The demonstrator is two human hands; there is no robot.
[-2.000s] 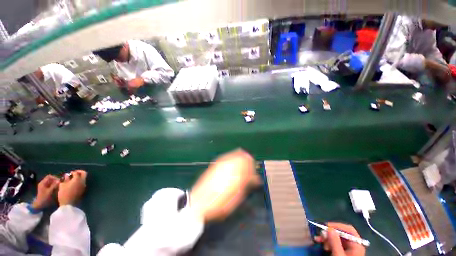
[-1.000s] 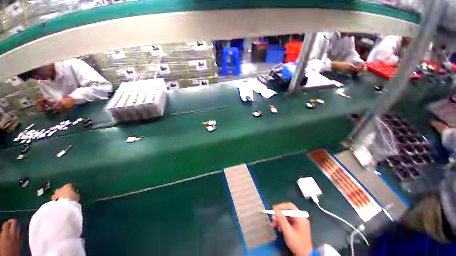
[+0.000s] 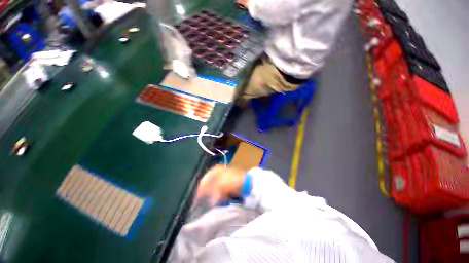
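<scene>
My right hand (image 3: 221, 185), with a blue wrist band, is blurred beside the bench's front edge. Its fingers are unclear, and no pen shows in it. My left hand is out of the picture. The tan sheet with dark cross lines and a blue edge (image 3: 103, 200) lies on the dark-green bench at lower left. The copper-orange sticker sheet (image 3: 177, 102) lies further along the bench, beside a second tan sheet (image 3: 200, 88). A white adapter (image 3: 147, 132) lies between the near tan sheet and the orange one, its cable running to the edge.
A tan, blue-rimmed object (image 3: 248, 156) is below the bench edge. Small modules (image 3: 20, 147) and white cloths (image 3: 46, 67) lie at left. A dark-pocketed tray (image 3: 213, 38) is near a person in a pale smock (image 3: 303, 36). Red crates (image 3: 429, 128) and a blue stool (image 3: 283, 105) stand at right.
The view has swung right and down, showing the floor and crates. My right hand has left the near tan sheet for the bench edge; the pen no longer shows. My left hand has left view.
</scene>
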